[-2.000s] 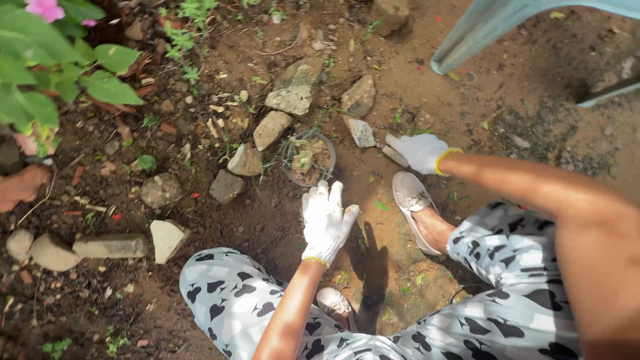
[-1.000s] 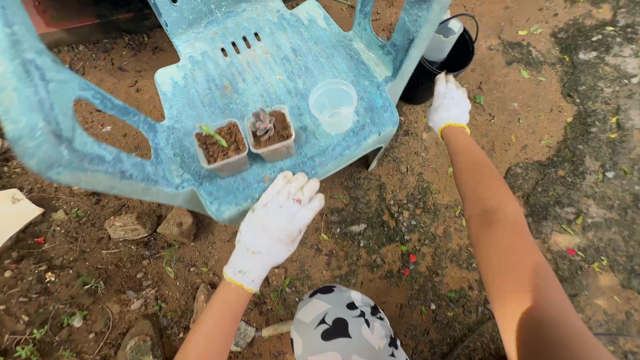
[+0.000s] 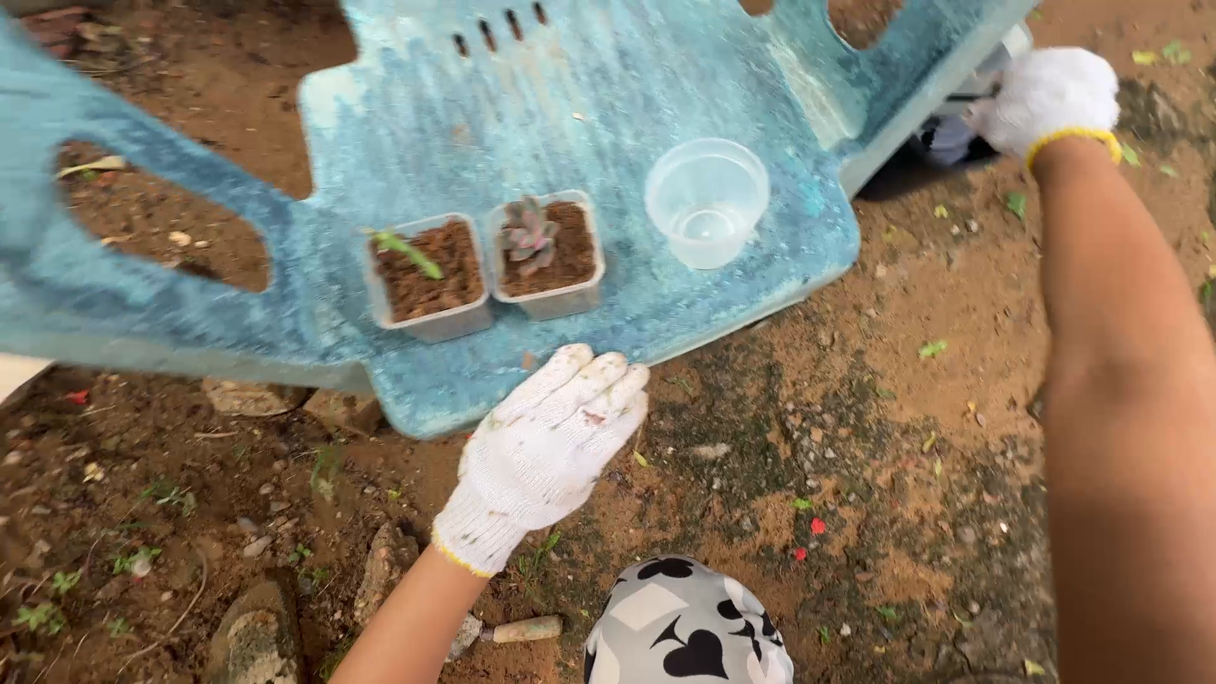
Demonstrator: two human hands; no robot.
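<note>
My left hand [image 3: 556,437], in a white knit glove with dirt spots, rests palm down by the front edge of a blue plastic chair [image 3: 608,332], fingers extended and holding nothing. My right hand [image 3: 1059,100], gloved too, closes on a greyish container [image 3: 997,62] partly hidden behind the chair's arm, above a dark bucket [image 3: 926,171]. Two square plastic pots of soil stand side by side on the seat: the left pot [image 3: 432,280] with a green cutting, the right pot [image 3: 551,256] with a rosette succulent. To their right stands a clear plastic cup [image 3: 708,204].
Below the chair, stones [image 3: 256,636] lie in the soil at the lower left. A tool with a wooden handle [image 3: 527,629] lies on the ground near my knee. The chair's armrests rise at both sides of the seat.
The view has swung from the stone-edged soil to the chair. My right hand, beside the bucket a second ago, now has the greyish container that stood in it.
</note>
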